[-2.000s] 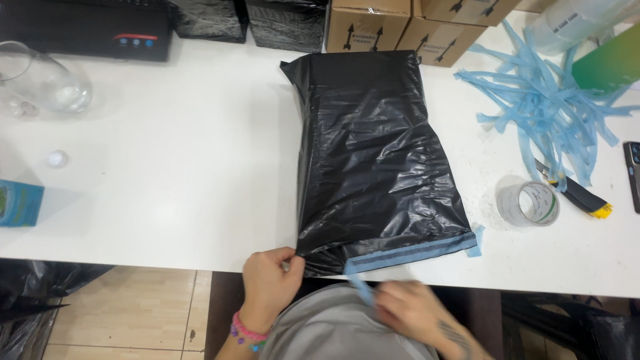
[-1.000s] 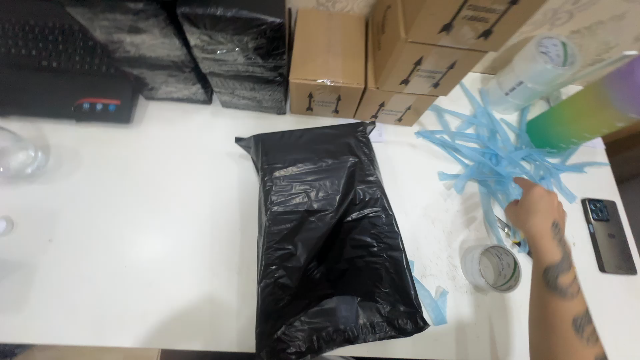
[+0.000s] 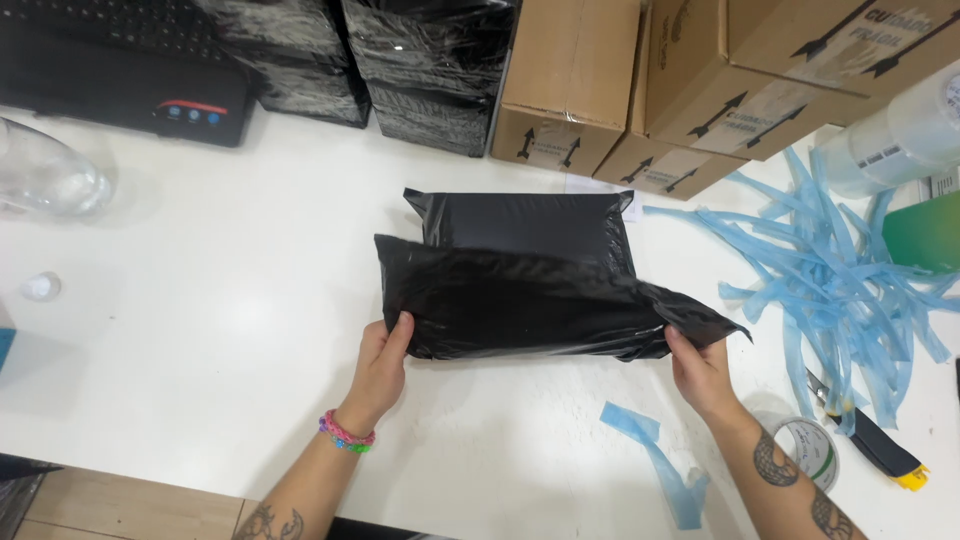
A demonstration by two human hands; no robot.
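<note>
A black plastic mailing bag (image 3: pixel 517 300) lies on the white table, its near part folded up and over toward the far part. The left side of the fold is gripped by my left hand (image 3: pixel 380 364), thumb on top. My right hand (image 3: pixel 699 367) grips the right side, where a loose pointed corner sticks out. Both hands' fingertips are partly hidden by the plastic. A blue strip (image 3: pixel 660 457) lies on the table near my right forearm.
Cardboard boxes (image 3: pixel 566 97) and black-wrapped stacks (image 3: pixel 439 82) stand behind the bag, beside a black keyboard (image 3: pixel 135 82). At right lie a heap of blue strips (image 3: pixel 832 277), a utility knife (image 3: pixel 874 442) and a tape roll (image 3: pixel 810 450). A clear glass vessel (image 3: pixel 52 172) is at left.
My right hand has moved from the blue strips to the bag, and my left hand has come into view holding it. The bag, lying flat a second ago, is now folded up at its near end.
</note>
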